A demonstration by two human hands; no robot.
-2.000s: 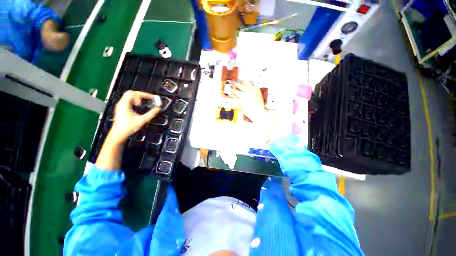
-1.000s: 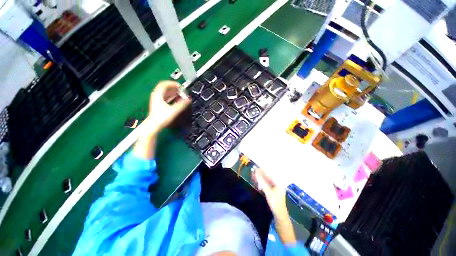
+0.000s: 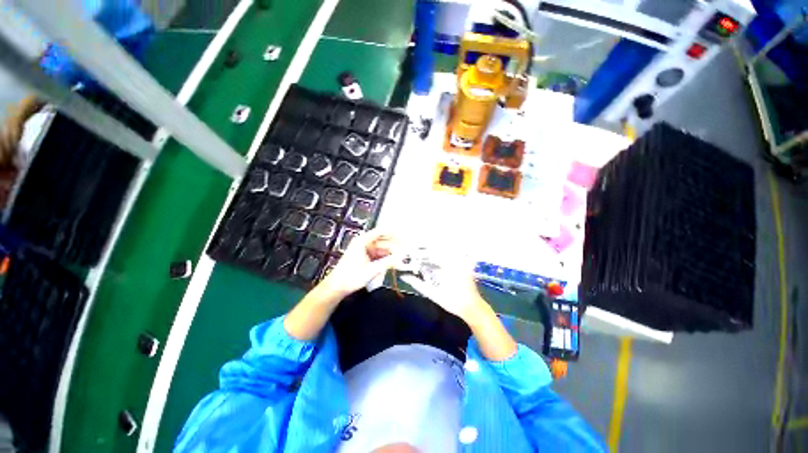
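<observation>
My left hand (image 3: pixel 361 262) and my right hand (image 3: pixel 447 280) are close together over the near edge of the white-covered bench. A small dark and pale piece (image 3: pixel 409 260) shows between their fingertips. It is too small and blurred to name surely, and I cannot tell which hand grips it. The black blister tray (image 3: pixel 285 202) lies left of the hands, with rounded-square housings in many pockets. The press head (image 3: pixel 478 92) stands above the orange-brown nests (image 3: pixel 500 180). A lighter orange-yellow nest (image 3: pixel 453 178) sits beside them.
The green conveyor (image 3: pixel 199 223) with spaced housings runs along the left. Stacked black trays (image 3: pixel 671 228) stand at the right, beside pink pieces (image 3: pixel 568 202). A keypad device (image 3: pixel 563 329) and red button (image 3: pixel 555 288) are at the near bench edge. The control box (image 3: pixel 671 78) is behind.
The view has turned. My left hand has moved from the tray's left side to the bench's near edge, beside my right hand. Both hands have come together around a small piece.
</observation>
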